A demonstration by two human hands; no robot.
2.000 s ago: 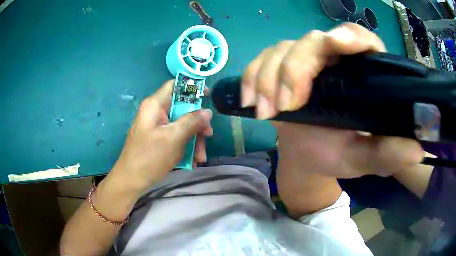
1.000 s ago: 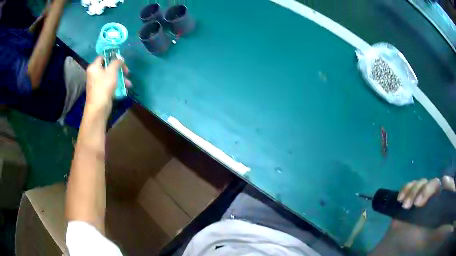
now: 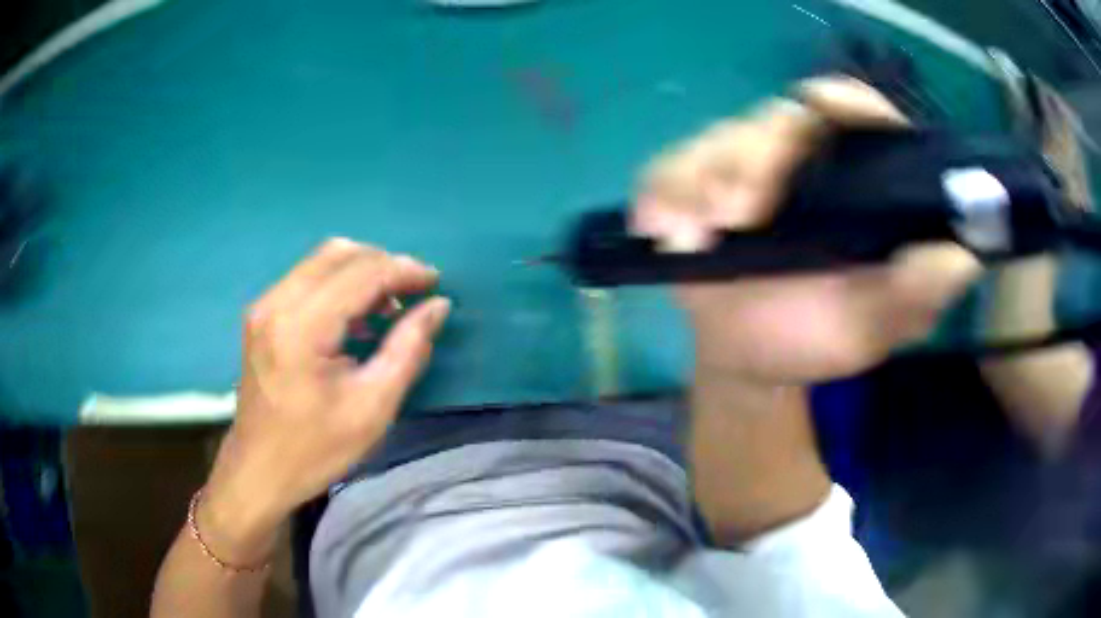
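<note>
The black electric screwdriver [image 3: 833, 205] lies across my right hand [image 3: 785, 290], which grips its barrel, bare and blurred. Its thin bit [image 3: 540, 260] points left over the bench. A pale label [image 3: 976, 208] shows on the barrel. My left hand [image 3: 344, 350] is bare and held over the bench to the left of the bit, fingers curled with thumb and fingertips apart. I see nothing held in it. The turquoise fan is not in view.
The green bench [image 3: 242, 157] is blurred. A yellowish tape strip [image 3: 598, 344] lies near its front edge, a pale strip [image 3: 157, 408] at the left edge. A reddish-brown piece [image 3: 543, 91] lies farther back. Another person's arm [image 3: 1026, 362] is at the right.
The turquoise fan has left my left hand, which is back from the far left. The view has swung back from the left. The screwdriver stays in my right hand.
</note>
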